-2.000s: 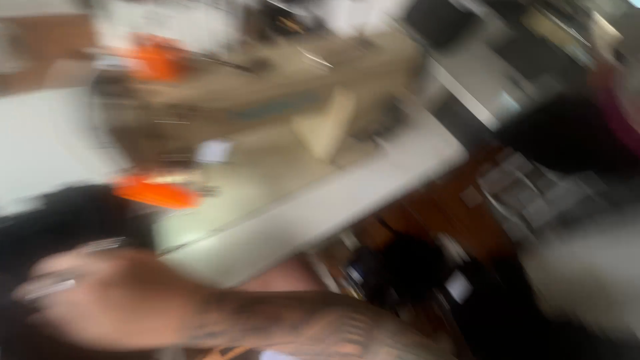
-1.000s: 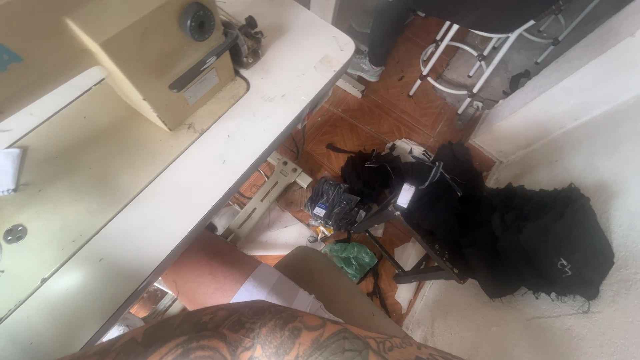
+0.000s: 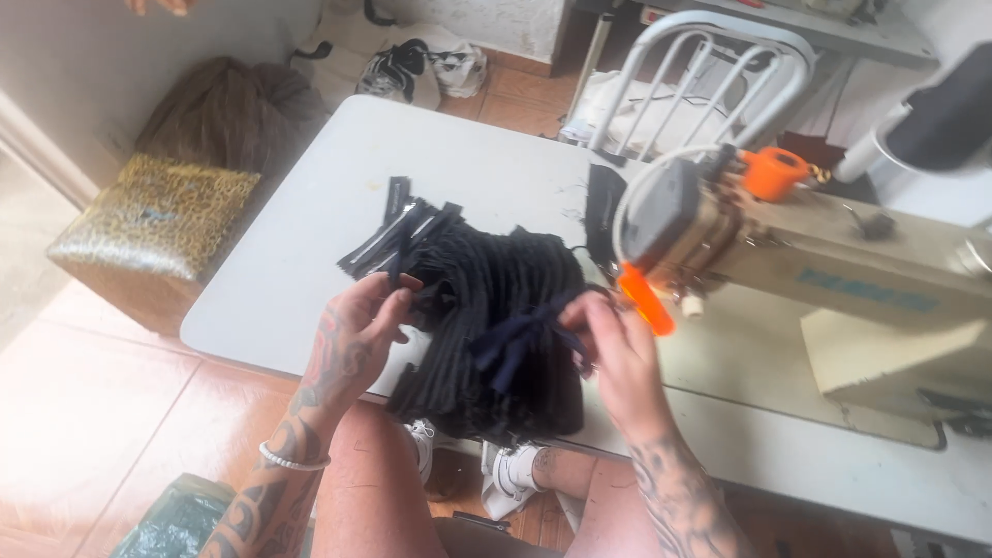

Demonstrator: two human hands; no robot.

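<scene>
A thick bundle of dark fabric pieces (image 3: 496, 325) lies at the near edge of the white table, in front of the sewing machine (image 3: 852, 271). Dark zippers (image 3: 411, 225) stick out at its upper left. My left hand (image 3: 372, 318) is at the bundle's left side, thumb and fingers closed on a narrow dark strip. At the right side, my right hand (image 3: 612, 337) pinches a navy fabric strip (image 3: 511, 349) that lies bunched across the bundle. Its fingertips are partly blurred, close to the machine's orange part (image 3: 645, 298).
The white table (image 3: 271, 271) reaches left of the bundle. A dark fabric piece (image 3: 603, 209) lies beside the machine head. Beyond stands a white metal chair (image 3: 697, 77). A gold-patterned package (image 3: 170, 217) sits on the left, and a green plastic bag (image 3: 174, 515) is on the floor.
The view has swung from the machine's right end and the floor to the table's left part. Both hands now show at the dark bundle; a second ago only a tattooed arm was in view.
</scene>
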